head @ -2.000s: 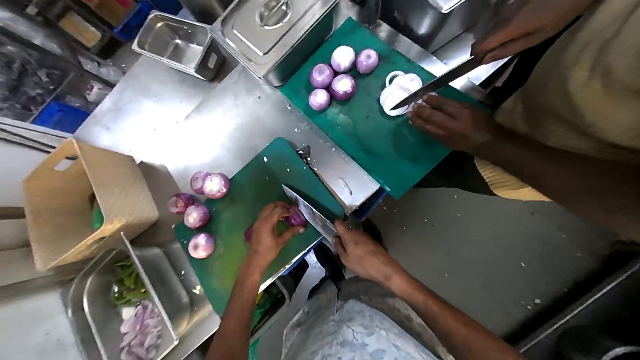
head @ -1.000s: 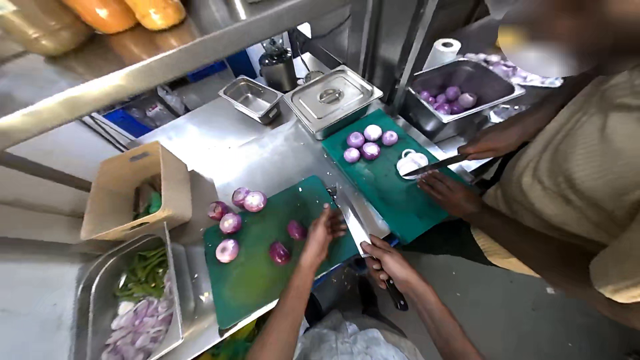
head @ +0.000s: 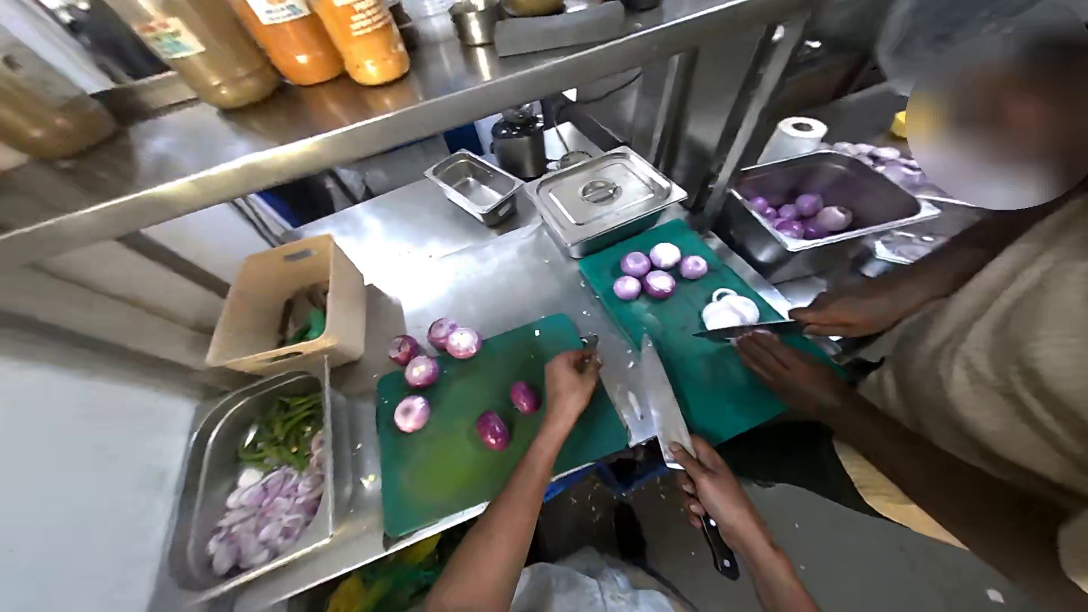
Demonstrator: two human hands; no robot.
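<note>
My right hand grips the black handle of a chef's knife, whose blade points up and away beside the near cutting board. Over the right back part of the green cutting board, my left hand has its fingertips together at a small dark thing by the board's edge; whether it holds it, I cannot tell. Two peeled purple onion pieces lie on the board left of that hand. Several onions are grouped at the board's left back corner, some of them partly off it.
At right a co-worker's hands hold a knife at a sliced onion on a second green board. Around stand a lidded steel pan, a small steel pan, a beige bin and a pan of chillies and cut onions. A shelf crosses above.
Two seconds ago my left hand held an onion at the blade; now both onion pieces lie loose. My left hand has moved to the board's right back edge, and the knife is off the board.
</note>
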